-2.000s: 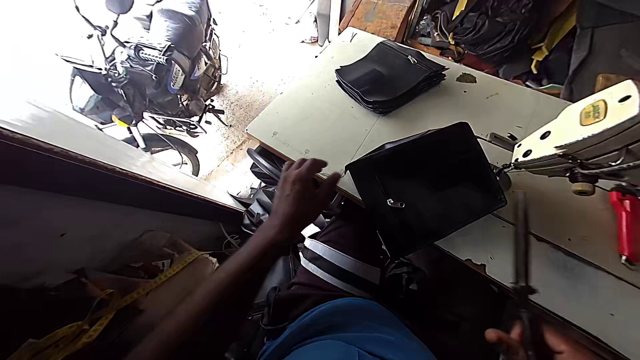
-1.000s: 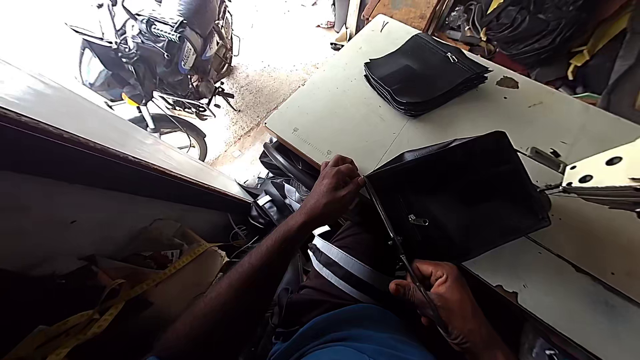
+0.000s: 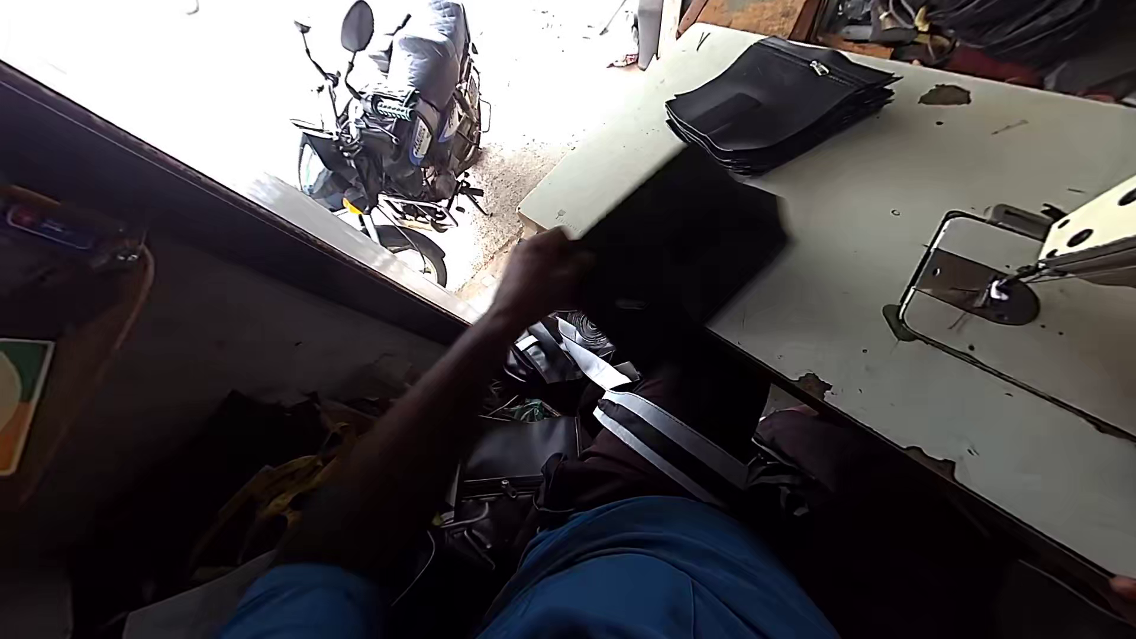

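My left hand grips the left edge of a black zippered piece, leather-like and blurred by motion, over the table's front left edge. A stack of similar black pieces lies behind it, with a zipper pull on the top one. At the far lower right, only a bit of my right hand shows at the table edge; its fingers and anything in them are hidden. The sewing machine's needle plate is exposed to the right of the black piece.
The sewing machine head stands at the right on the worn, chipped white table. Black bags lie low beside my legs. A wall ledge runs along the left, and a motorcycle is parked outside.
The black piece has moved left, off the machine area, with my left hand on it. My right hand, which held long dark scissors or a similar tool, has gone to the far lower right.
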